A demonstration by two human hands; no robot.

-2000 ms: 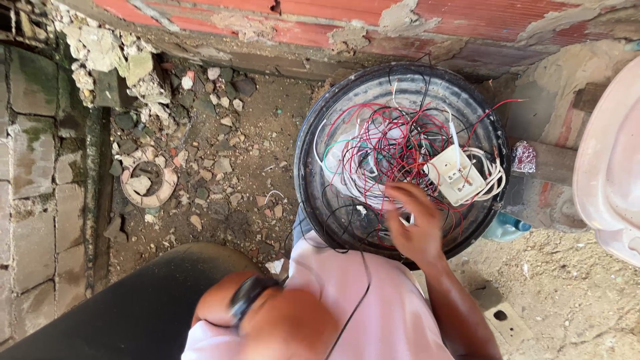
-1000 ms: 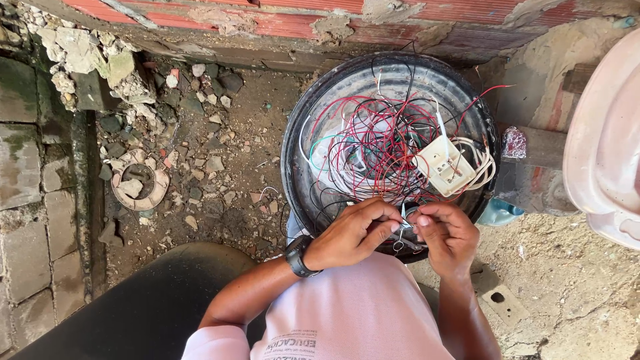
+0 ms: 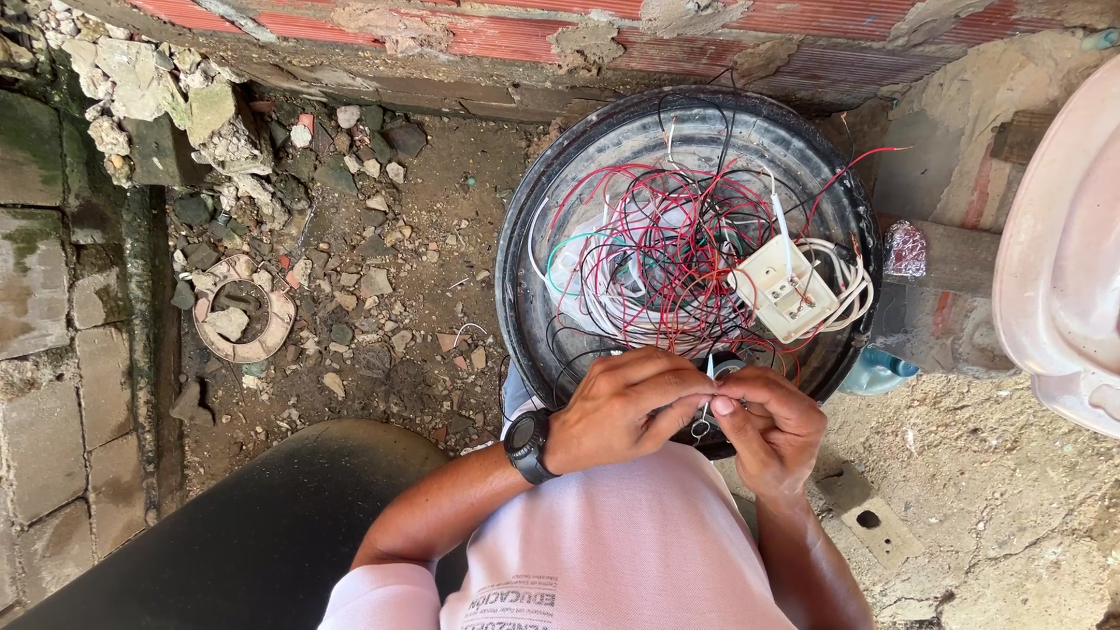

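My left hand (image 3: 643,402), with a black watch on its wrist, and my right hand (image 3: 770,420) meet fingertip to fingertip over the near rim of a round black tub (image 3: 547,184). Small scissors (image 3: 701,428), with a finger ring and a pointed tip showing, stand between the pinched fingers. A thin dark wire seems to be pinched there too, mostly hidden by the fingers. Beyond the hands, a tangle of red, black, white and green wires (image 3: 665,254) lies on the tub. An open cream-coloured electrical box (image 3: 783,289) with metal contacts sits at its right, beside coiled white cable (image 3: 844,289).
A brick wall (image 3: 516,35) runs behind the tub. Rubble and a broken ring-shaped piece (image 3: 245,346) lie at left. A pink plastic chair (image 3: 1059,254) stands at right, near crumpled foil (image 3: 905,248). A large black rounded object (image 3: 289,516) is at lower left.
My left hand has come up from low over the shirt to meet my right hand at the tub's near edge. My right hand has drawn back from over the wires.
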